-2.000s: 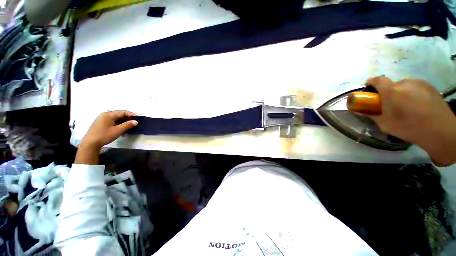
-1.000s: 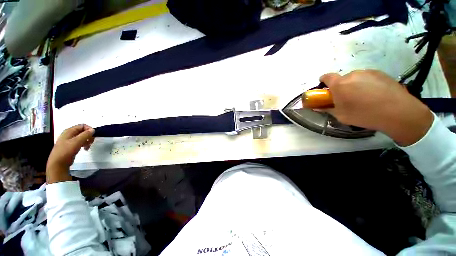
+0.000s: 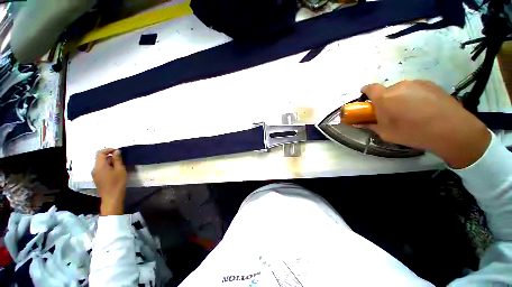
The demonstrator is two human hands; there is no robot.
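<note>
A navy fabric strip [image 3: 193,148] lies along the front of the white table and runs into the silver metal folder [image 3: 285,134]. My left hand [image 3: 111,168] pinches the strip's left end between thumb and fingers. A narrower part of the strip shows between the folder and the iron's tip. The steam iron [image 3: 359,138] stands flat on the strip, its tip pointing left at the folder. My right hand [image 3: 429,120] is closed around its orange-brown handle. The strip under the iron is hidden; more of it shows at the far right edge.
A wider navy strip [image 3: 168,73] lies diagonally across the back of the table [image 3: 185,115]. A dark heap [image 3: 244,17], a yellow strip [image 3: 137,21] and a small black patch [image 3: 148,38] are behind. Dark hoses [image 3: 487,67] hang at right. Pale cut pieces [image 3: 50,246] lie below left.
Over the two seconds, the view shifted right, then settled. Since one second ago, my left hand has come slightly nearer the folder, and the strip there looks wider. The iron stays close to the folder.
</note>
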